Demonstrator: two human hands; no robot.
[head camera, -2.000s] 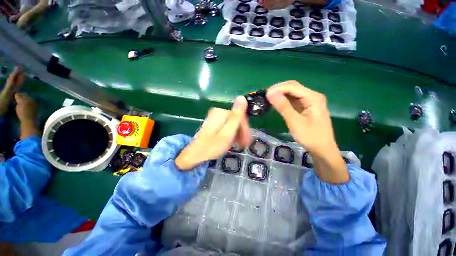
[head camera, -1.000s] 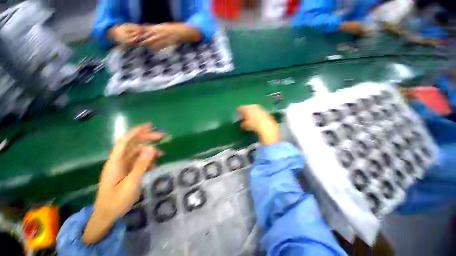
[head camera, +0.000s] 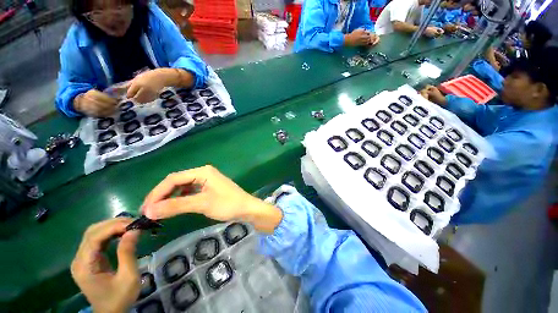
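My left hand (head camera: 107, 263) and my right hand (head camera: 199, 195) meet at the lower left, above the belt's near edge. Between their fingertips they hold a small black part (head camera: 144, 224), seen nearly edge-on, its details too small to tell. Below them lies a translucent pocket tray (head camera: 245, 293) with several black watch cases (head camera: 185, 294) in its upper rows. One case (head camera: 219, 274) has a bright, silvery centre. The tray's left part is cut off by the picture's edge and partly hidden by my left hand.
A stack of whitish trays (head camera: 370, 229) filled with black cases stands at the right, a person beside it. A person across the green belt (head camera: 257, 147) works over another tray (head camera: 165, 137). Small silvery modules (head camera: 281, 136) lie on the belt. More people sit farther back.
The view has swung right and up. My hands were apart one second ago; my right hand has come back from the belt to my left, and both now hold the black part.
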